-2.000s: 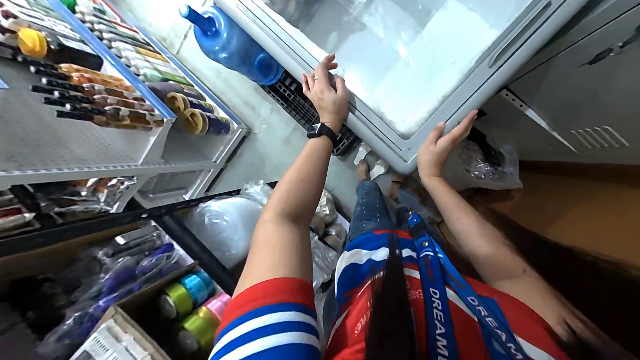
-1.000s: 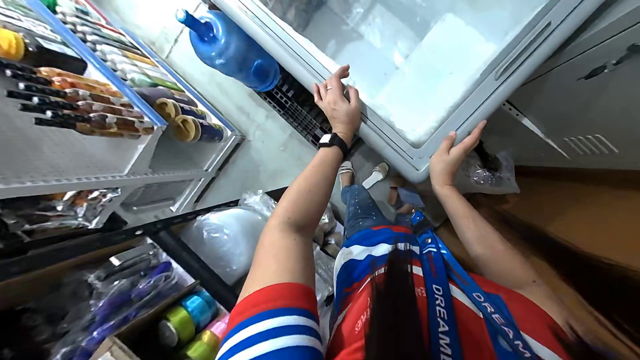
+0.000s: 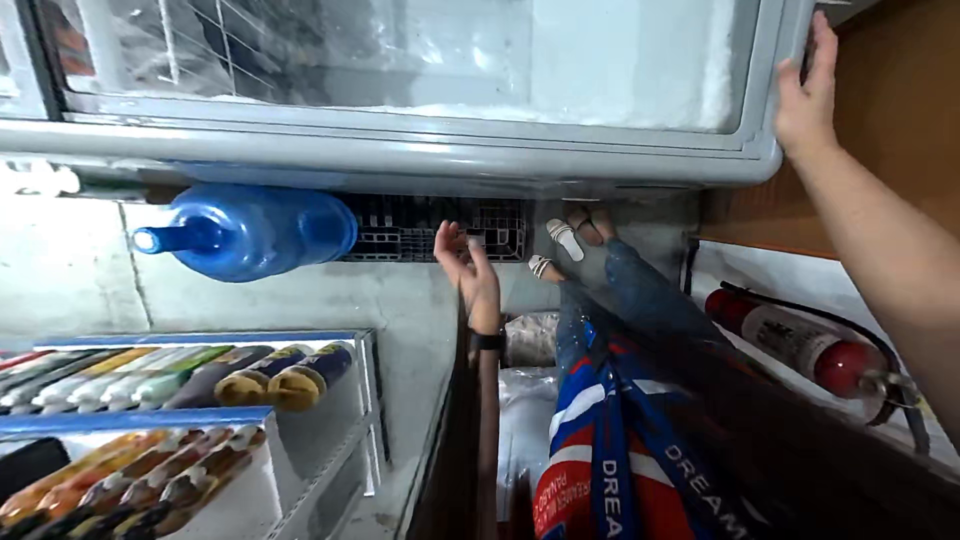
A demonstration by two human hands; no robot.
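My right hand [image 3: 810, 97] rests against the right end of a grey-framed chest freezer [image 3: 420, 154], its fingers apart at the rim. Frost and white ice show through the freezer's glass top. My left hand [image 3: 471, 274], with a dark band at the wrist, hangs in the air with fingers spread and slightly curled, holding nothing. Below it in the view is a black plastic crate [image 3: 397, 232] on the floor, along the freezer's front. A blue water jug [image 3: 259, 231] lies on its side at the crate's left end.
Shelves [image 3: 322, 465] with rows of bottles [image 3: 135, 480] stand at the lower left. A red fire extinguisher [image 3: 795, 341] is at the right, beside a brown panel [image 3: 892, 112]. Plastic-wrapped goods [image 3: 529, 405] lie by my left forearm. A loose white sandal [image 3: 565, 238] is near my feet.
My left hand has come off the freezer's front edge. My right hand has moved from the corner to the freezer's end. The view has turned strongly, bringing the fire extinguisher into sight.
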